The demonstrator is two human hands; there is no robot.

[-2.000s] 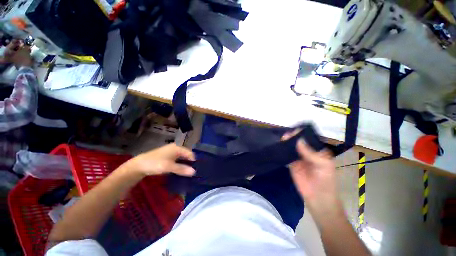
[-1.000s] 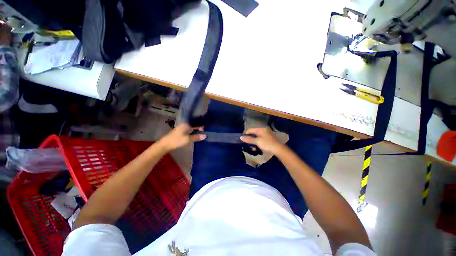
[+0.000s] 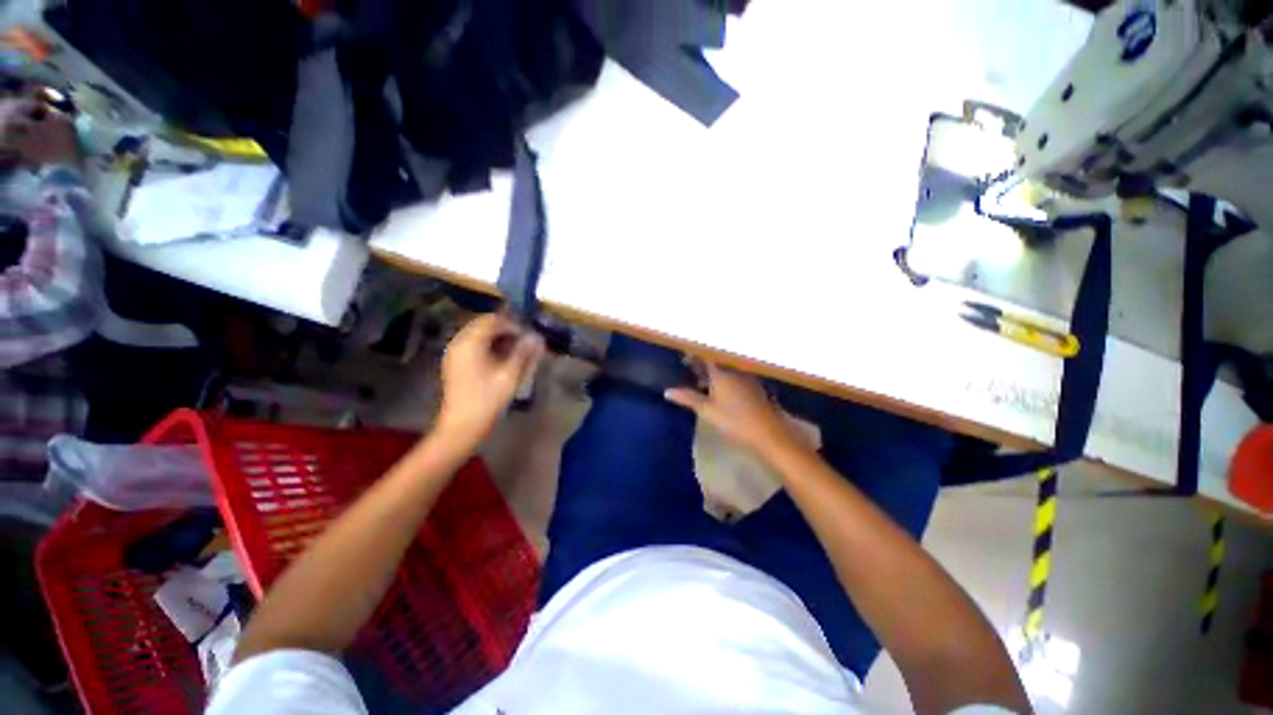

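Observation:
A long dark strap piece [image 3: 524, 240] runs from the heap of strips over the table edge down to my hands and on across my lap. My left hand [image 3: 485, 374] grips it just below the table edge. My right hand [image 3: 732, 405] pinches its dark end, a short stretch to the right. The stretch between my hands is blurred. Both hands are bare and low over my thighs.
Pile of black and grey strips [image 3: 419, 98] at upper left. Sewing machine [image 3: 1131, 98] at upper right, with yellow-handled snips [image 3: 1030, 330], black binding tape [image 3: 1086, 342] and an orange-red piece [image 3: 1254, 467]. Red crate [image 3: 328, 482] lower left. A person in a checked sleeve [image 3: 56, 286] far left.
Two seconds ago a wide dark strip was stretched between my hands; a second ago a narrow greyish strap. Now my left hand has turned upward and moved slightly left, the strap still held.

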